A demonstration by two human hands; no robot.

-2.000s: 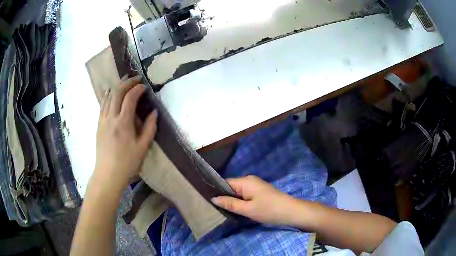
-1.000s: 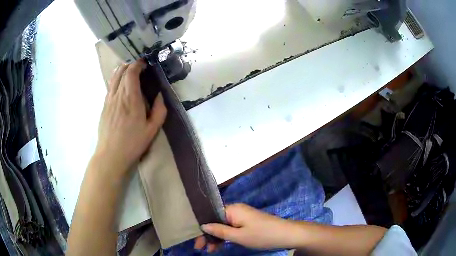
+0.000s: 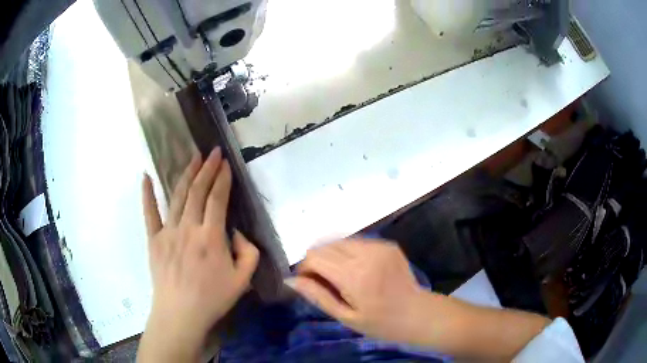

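Note:
A waistband strip (image 3: 204, 120), dark brown along its right side and beige along its left, lies on the white machine table. Its far end is under the head of the sewing machine (image 3: 191, 35), at the presser foot (image 3: 208, 81). My left hand (image 3: 202, 248) lies flat on the strip with fingers spread, pressing it to the table. My right hand (image 3: 362, 283) is blurred, its fingers curled at the strip's near end by the table edge. The near end is partly hidden by my hands.
Stacked dark strips with a white ticket (image 3: 33, 215) hang at the left edge. Dark bundles (image 3: 574, 220) with pale ties are piled low at the right. The wood-edged table (image 3: 426, 156) runs to the upper right. My blue-checked lap (image 3: 298, 333) is below.
My left hand has slid down the strip, away from the machine head, with its fingers spread wider. The strip's near end has moved up toward the table edge. My right hand has moved up slightly.

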